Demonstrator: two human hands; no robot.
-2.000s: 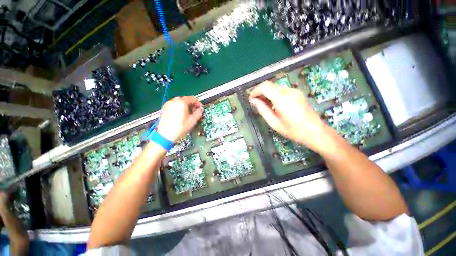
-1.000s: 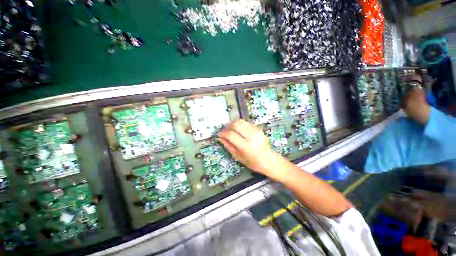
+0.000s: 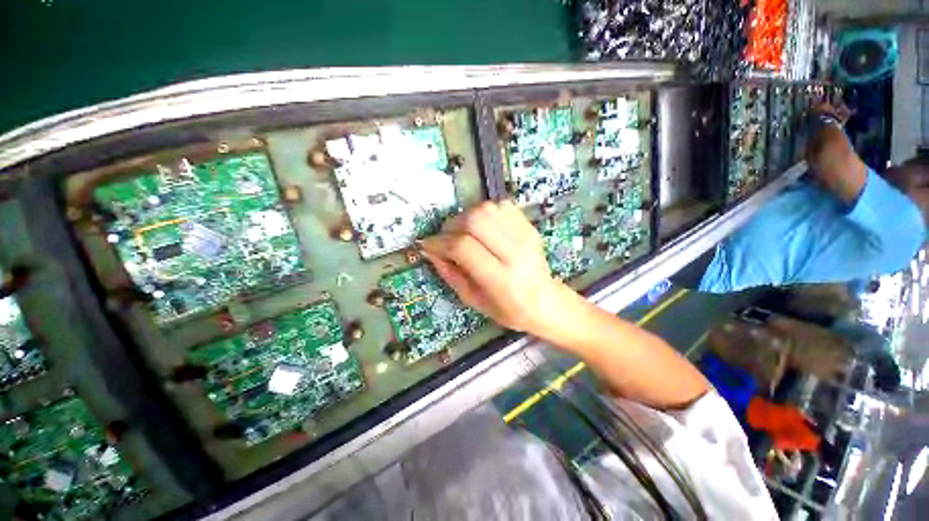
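Observation:
Four green circuit boards lie in the pallet (image 3: 321, 290) in front of me, with small brown hold-downs around their edges. My right hand (image 3: 496, 267) is over this pallet's right part, between the pale upper right board (image 3: 392, 188) and the lower right board (image 3: 433, 313), partly covering the lower one. Its fingertips are bent together at the gap between these boards; whether they hold a small part cannot be seen. The upper left board (image 3: 204, 236) and lower left board (image 3: 277, 374) are uncovered. My left hand is not in view.
Pale conveyor rails run along the far side (image 3: 306, 83) and near side (image 3: 407, 427). More pallets with boards (image 3: 545, 153) lie left and right. Dark parts (image 3: 652, 36) and orange items (image 3: 766, 33) are heaped beyond the rail. A person in a blue top (image 3: 815, 229) reaches over the line at right.
My left hand, seen at the first earlier frame, is out of view. The view has swung right along the line. My right hand stays over the boards, now with its fingertips slightly lower left on the pallet.

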